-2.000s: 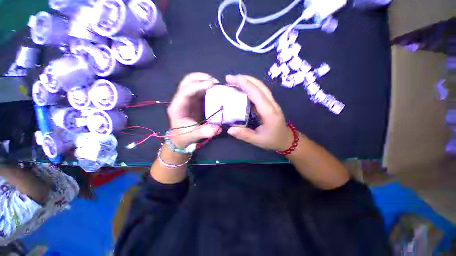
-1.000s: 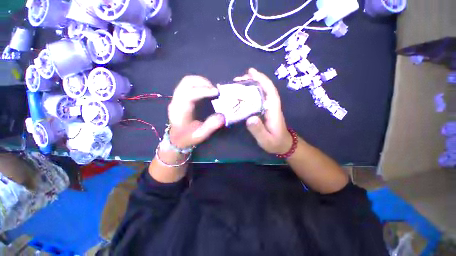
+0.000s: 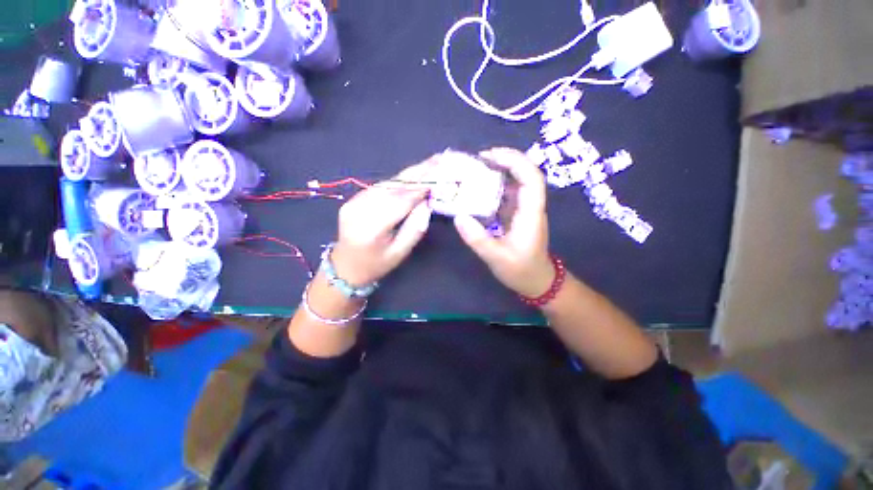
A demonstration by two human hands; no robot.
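Note:
A white-lilac motor housing (image 3: 471, 191) is held over the black mat in the middle, its pale end turned up. My right hand (image 3: 517, 225) is closed round its right side. My left hand (image 3: 388, 222) has its fingertips at the housing's left edge, where thin dark and red lead wires (image 3: 359, 182) run out to the left. Whether the fingers pinch the wires or the housing is hard to tell. Small white-lilac fittings (image 3: 579, 158) lie in a loose row to the right of my right hand.
Many housings (image 3: 206, 170) stand grouped at left, with a crumpled clear bag (image 3: 177, 278) and a blue tool (image 3: 74, 215). A white adapter (image 3: 635, 40) with looped cable and a single housing (image 3: 720, 29) lie at upper right. An open cardboard box (image 3: 766, 220) is at right; a person's arm shows at lower left.
The housing has been turned in my hands. My left fingers have closed in from a wider spread to its left edge. The red and dark leads now extend left above my left hand.

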